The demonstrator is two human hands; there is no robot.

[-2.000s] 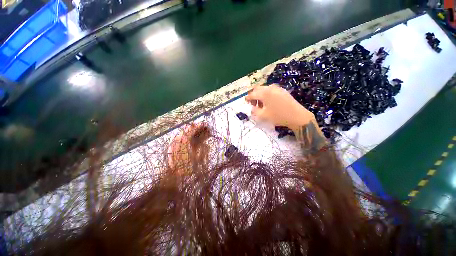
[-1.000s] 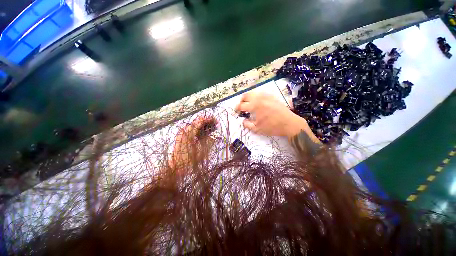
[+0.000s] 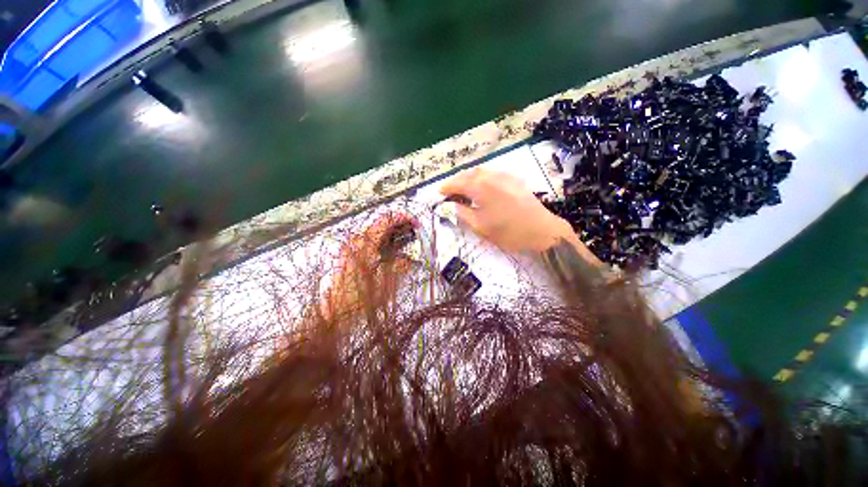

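My right hand (image 3: 504, 214) is over the white top beside the parts pile (image 3: 666, 157), its thumb and fingertips closed on a small black part (image 3: 463, 200). My left hand (image 3: 366, 262) is left of it, largely behind my hair, with its fingers curled round a dark piece (image 3: 400, 233). The two hands are close but apart. A short row of black pieces set aside (image 3: 461, 276) lies on the white top below and between the hands. Pale spots show at the right fingertips; I cannot tell if they are finger cots.
The green conveyor belt (image 3: 381, 95) runs beyond the pale side rail (image 3: 447, 157). A black unit (image 3: 158, 92) and other dark units lie on it. Blue bins (image 3: 71, 48) stand across the belt. A small black cluster (image 3: 854, 87) lies at the table's far end. Hair covers the lower view.
My right hand went from the pile's edge to a small black part on the white top, now lifted slightly in its fingers towards my left hand. The set-aside pieces stay in place.
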